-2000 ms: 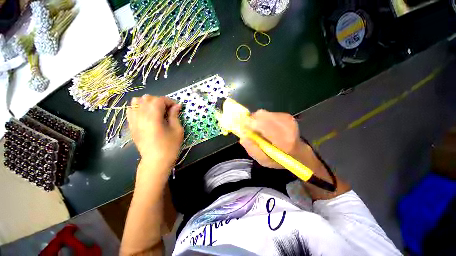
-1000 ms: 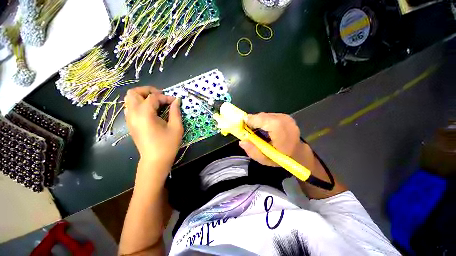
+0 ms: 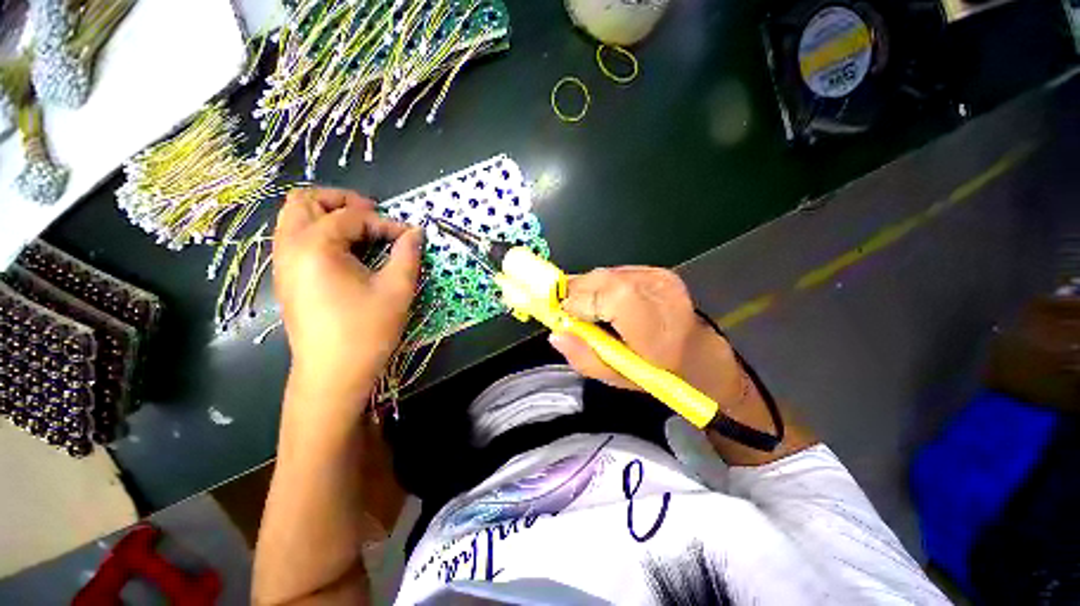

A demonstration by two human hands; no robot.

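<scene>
The white-and-green circuit board panel (image 3: pixel 480 195) lies flat on the dark green bench, with a few wires at its lower left edge. My right hand (image 3: pixel 634 320) holds the yellow soldering iron (image 3: pixel 640 369); its thin tip is over the panel's left part, close to my left fingertips. My left hand (image 3: pixel 344 266) is at the panel's left edge with thumb and fingers pinched together; a thin wire seems to be between them, partly hidden by the fingers. Loose yellow-white wires (image 3: pixel 195 178) lie fanned to the left.
A wired panel (image 3: pixel 379 53) lies beyond. Stacked component panels (image 3: pixel 59 355) stand at left. Two rubber bands (image 3: pixel 570 100), a pale pot (image 3: pixel 618 17) and a black fan (image 3: pixel 835 59) are farther back. Bundled wires (image 3: pixel 59 65) lie on a white sheet at upper left.
The iron's tip has come from the panel's upper right part to its left part, near my left fingers. The view has shifted slightly, and more wires show below my left hand.
</scene>
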